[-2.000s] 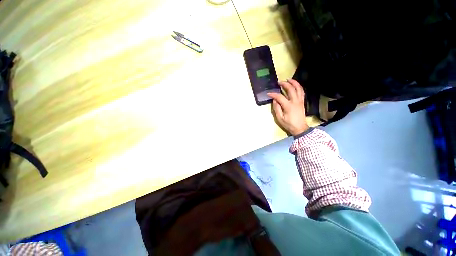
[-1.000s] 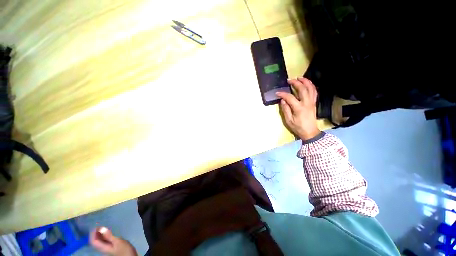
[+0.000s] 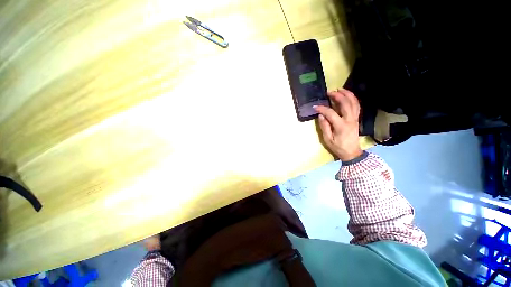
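Observation:
The smartphone [image 3: 306,73] lies on the pale wood-grain table, its screen lit with a green patch and a thin cable at its top end. My right hand [image 3: 340,123] rests at the phone's lower end, index finger touching the lower screen, other fingers beside its right edge. It does not grip the phone. My left hand [image 3: 152,243] is small and blurred at the table's front edge, beside the brown apron. Its fingers are mostly hidden. The thread snips [image 3: 206,32] lie on the table, left of the phone, blades pointing to the upper left.
A dark backpack pile [image 3: 431,67] fills the upper right, with a strap loop at the table edge. A black strap end [image 3: 22,192] reaches in at the left. Blue stools or frames [image 3: 496,241] stand on the grey floor at lower right, with blue parts at lower left.
My left hand has moved right and up to the table's front edge. My right hand stays on the phone's lower screen. The view has shifted, so less of the left bag shows.

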